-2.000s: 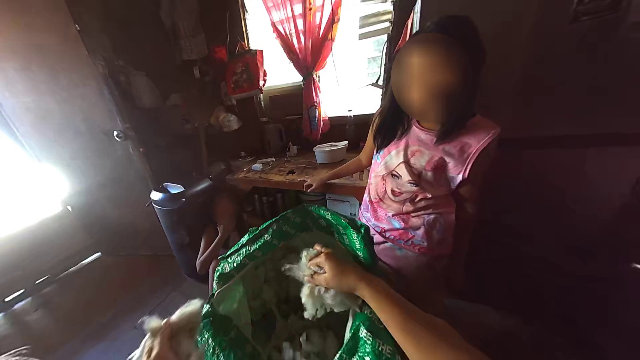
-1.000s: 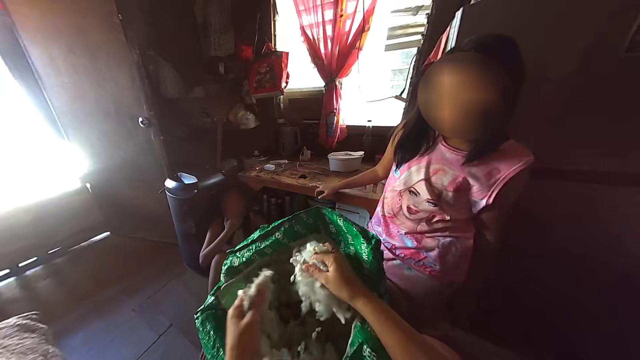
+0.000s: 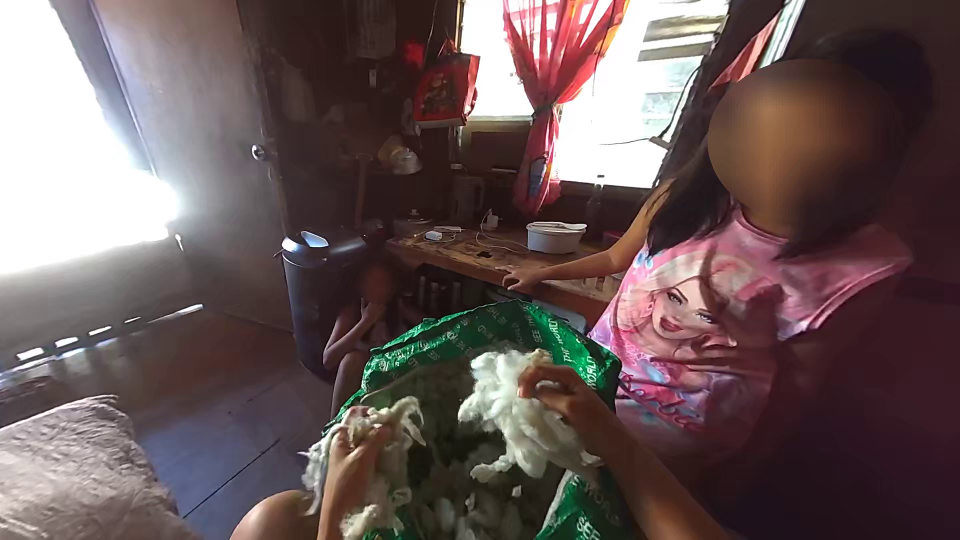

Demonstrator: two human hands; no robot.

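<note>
A green woven plastic sack [image 3: 450, 337], its mouth wide, stands in front of me with loose white fibre stuffing [image 3: 480, 510] inside. Over the left part of its mouth, my left hand [image 3: 356, 457] grips a ragged clump of off-white stuffing [image 3: 397, 427] between thumb and fingers. My right hand [image 3: 566, 397] pinches a larger, fluffier white clump [image 3: 510, 420] above the right part of the opening. The two clumps hang apart from each other. The lower part of the sack is out of view.
A person in a pink printed top [image 3: 697, 330] stands at the right, one hand on a wooden table [image 3: 465, 251] bearing a white tub [image 3: 555, 238]. Another person [image 3: 352, 330] crouches beside a dark bin [image 3: 304, 300]. A greyish cushion or cloth [image 3: 75, 472] lies lower left.
My left hand, low at the left outside the sack two seconds ago, has come over its mouth. The right hand still holds stuffing there. The view has shifted somewhat.
</note>
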